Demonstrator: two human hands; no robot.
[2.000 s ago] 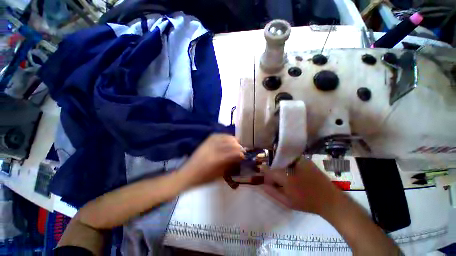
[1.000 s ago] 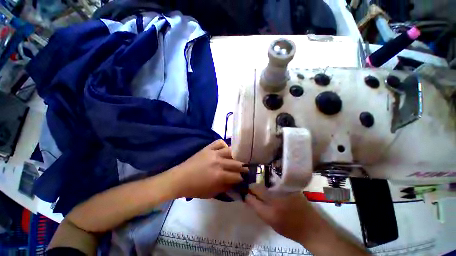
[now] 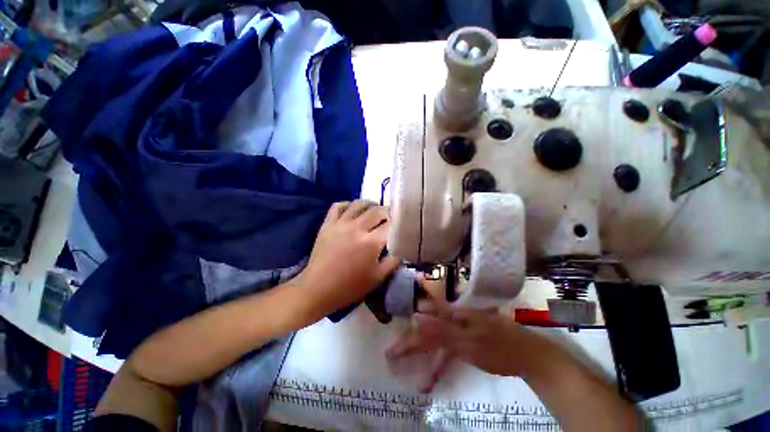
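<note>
A navy garment (image 3: 245,202) with pale grey-blue panels lies bunched left of the off-white sewing machine head (image 3: 523,169). My left hand (image 3: 350,253) presses on the garment's navy edge, just left of the machine head's needle end. A small folded grey and navy end (image 3: 400,293) of the cloth stands up between my hands. My right hand (image 3: 460,337) is blurred, with fingers spread, below the needle end; some fingertips touch or lie beside the folded end. The needle area is mostly hidden by the head's white guard and my fingers.
A black phone (image 3: 640,342) lies right of the needle area, with a green-black item (image 3: 709,305) beyond it. A short red strip (image 3: 540,317) is on the bed. A printed ruler (image 3: 507,415) runs along the front edge. A black cone with pink ends (image 3: 671,56) is behind the head.
My left hand has shifted slightly up relative to the cloth. My right hand has come forward from the needle area and spread its fingers. The folded grey end now shows between the hands.
</note>
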